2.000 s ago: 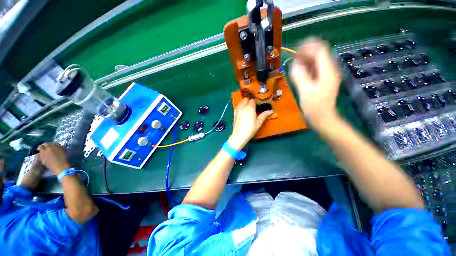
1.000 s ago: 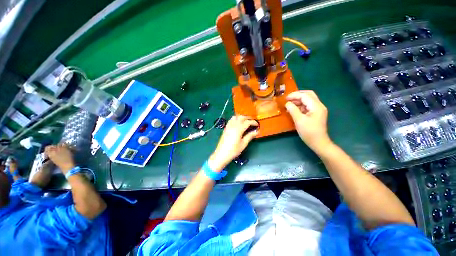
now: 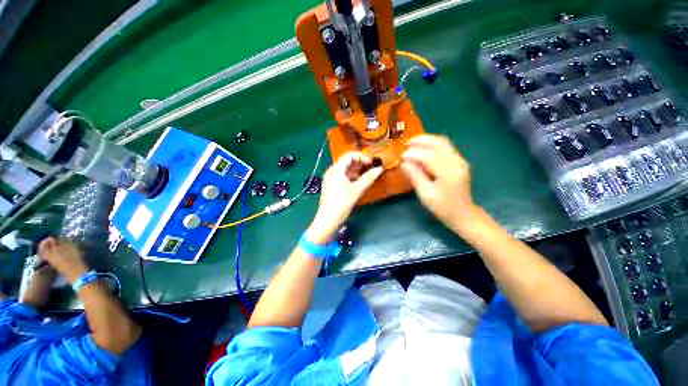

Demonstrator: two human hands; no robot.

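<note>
The orange hand press stands on its flat orange base, with its dark ram above the nest. My left hand, with a light blue band on the wrist, holds a small black part between its fingertips, over the front left of the press base. My right hand is just right of it over the base, fingers bent and close together. Its fingertips are partly hidden, and I cannot tell whether it holds anything.
Several loose black discs lie between the blue control box and the press. A clear blister tray with black parts is at right; another tray is below it. A clear cylinder and a neighbour's hand are at left.
The view has shifted, so the bench items sit further left. Since two seconds ago my right hand has come down from beside the press, and my left hand has drawn the black part off the nest.
</note>
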